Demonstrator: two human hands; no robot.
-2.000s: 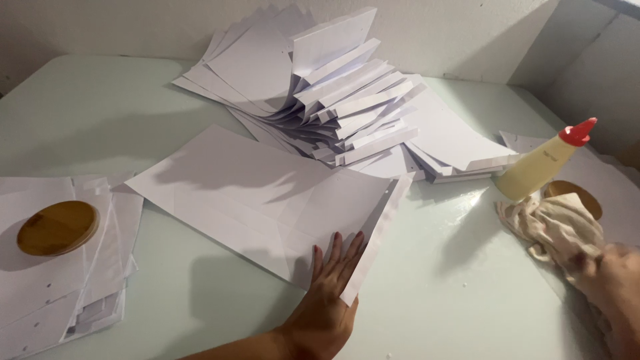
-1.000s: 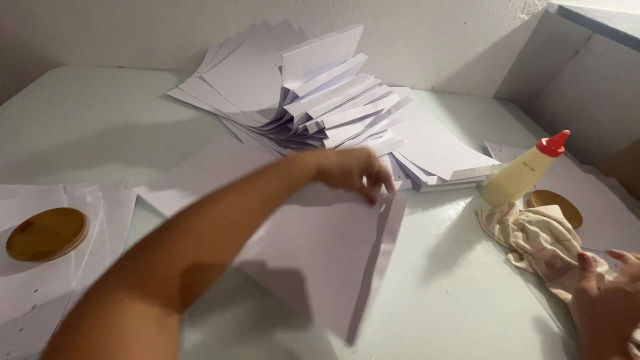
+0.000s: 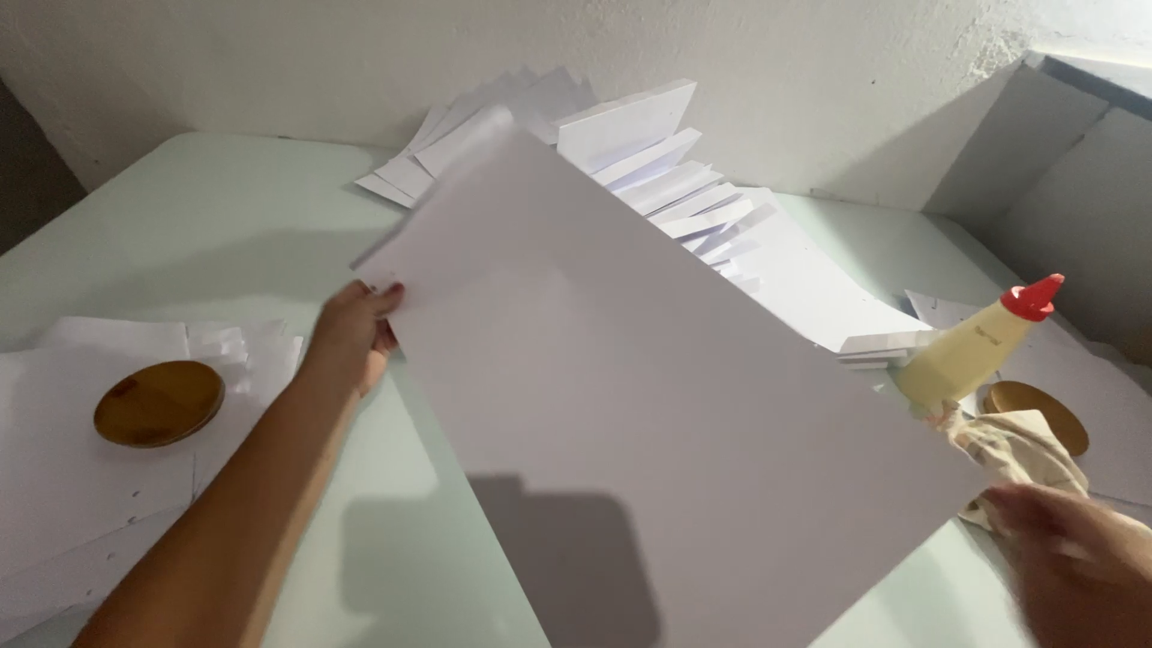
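Observation:
A large white paper sheet (image 3: 630,360) with a folded edge at its far left end is raised above the table, tilted. My left hand (image 3: 360,333) pinches its left edge between thumb and fingers. My right hand (image 3: 1071,549), blurred, is at the sheet's right corner beside a crumpled cream cloth (image 3: 1017,445); whether it grips the sheet cannot be told. Behind the cloth a glue bottle (image 3: 972,351) with a red nozzle leans to the right. Folded white papers (image 3: 666,171) lie fanned in a pile behind the raised sheet.
On the left, a brown round disc (image 3: 159,403) lies on stacked papers (image 3: 54,468). Another brown disc (image 3: 1048,414) rests on papers (image 3: 1116,405) at the right. The pale table (image 3: 270,207) meets a wall (image 3: 360,63) at the back and a grey partition (image 3: 1071,189) at the right.
The sheet that lay flat on the table has been lifted and turned. My left hand has moved from its right folded edge to its left edge. My right hand has moved to its right corner.

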